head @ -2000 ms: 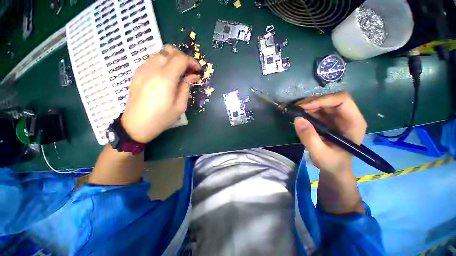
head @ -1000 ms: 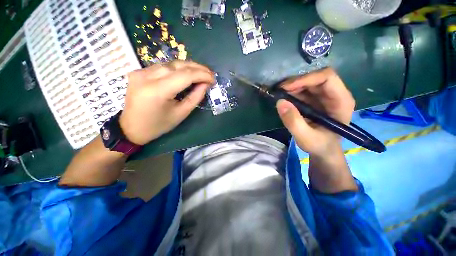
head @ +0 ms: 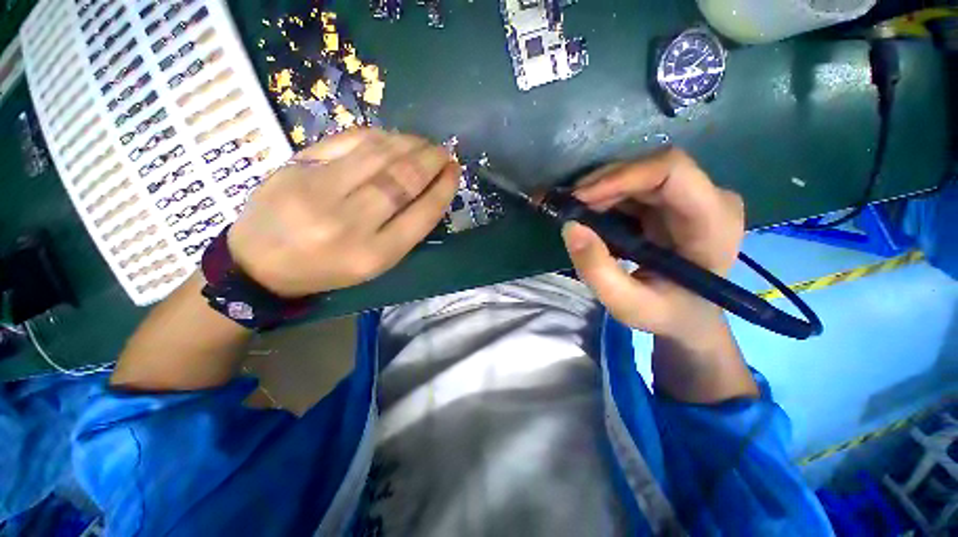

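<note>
A small silvery circuit board (head: 469, 201) lies on the dark green mat, its left part hidden by my left hand. My left hand (head: 347, 210) is palm down, its fingertips at the board's upper left edge; whether they pinch a tiny part cannot be seen. My right hand (head: 662, 236) holds a black soldering iron (head: 693, 278) like a pen. Its thin metal tip points left and is at the board's upper right side; contact cannot be told. A loose pile of tiny black and gold flex components (head: 326, 79) lies beyond my left hand.
A white component tray (head: 158, 136) with rows of small parts lies at the left. Another silvery board (head: 541, 47) lies further back. A round-dialled wristwatch (head: 690, 68) and a white tub (head: 783, 16), cut by the top edge, are at the right. A black cable (head: 882, 126) crosses the mat.
My left hand has moved from the flex pile to the board and now covers part of it. The iron's tip has come closer to the board. The view has shifted, moving the fan out of sight.
</note>
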